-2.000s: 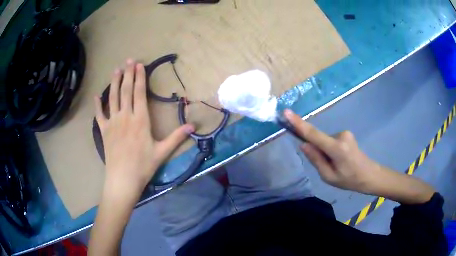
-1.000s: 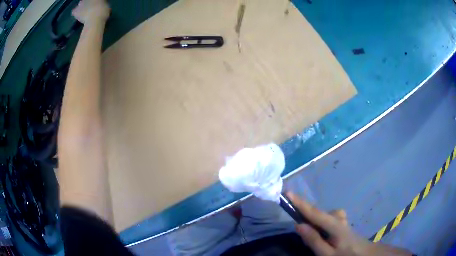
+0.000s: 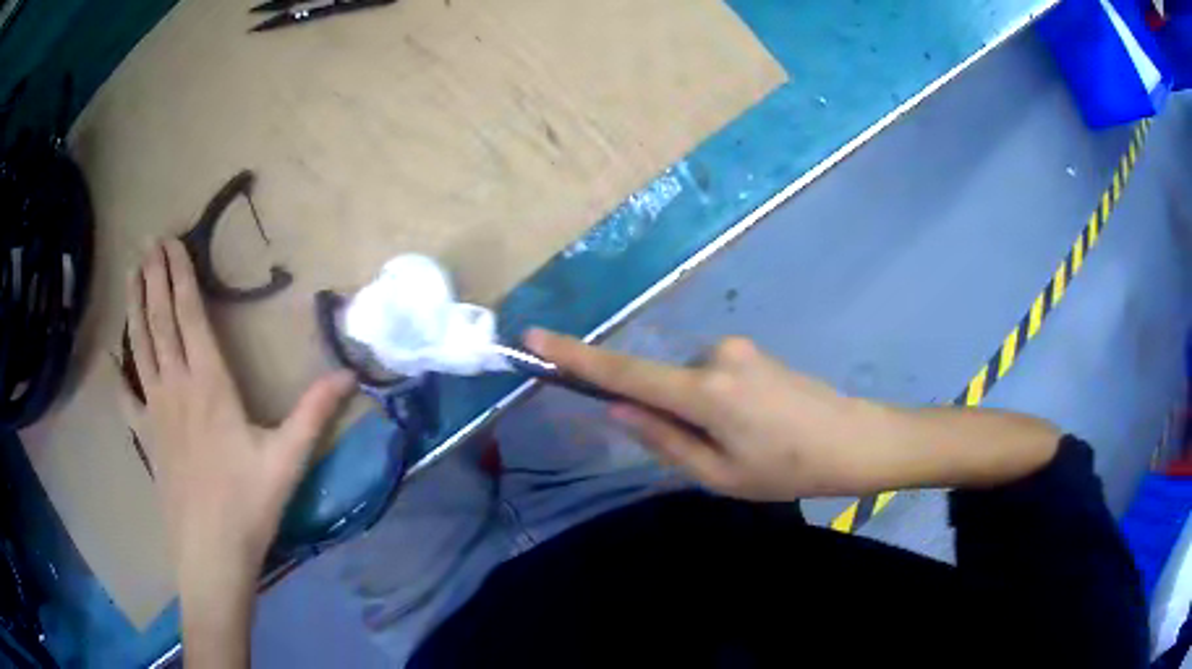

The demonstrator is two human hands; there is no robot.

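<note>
A headphone frame lies on the cardboard sheet [image 3: 431, 118] at the left, partly over the bench edge. Its upper ear-cup yoke [image 3: 213, 248] shows open, with a thin wire at its tip. My left hand [image 3: 209, 392] lies flat over the headband [image 3: 366, 512], fingers spread, thumb by the lower yoke [image 3: 336, 335], pressing it down. My right hand [image 3: 732, 412] grips the black handle of a hammer with a white wrapped head [image 3: 416, 318]. The head is over the lower yoke and hides part of it.
A pile of black headphone frames [image 3: 39, 275] is at the far left. Black thread snips [image 3: 314, 12] lie at the top edge. The pale metal bench edge [image 3: 837, 167] runs diagonally. Blue crates [image 3: 1105, 59] and yellow-black floor tape [image 3: 1046, 314] are at the right.
My left hand has come back from the far left of the bench and now lies on a headphone frame on the cardboard. The hammer has moved up and left, over the lower yoke.
</note>
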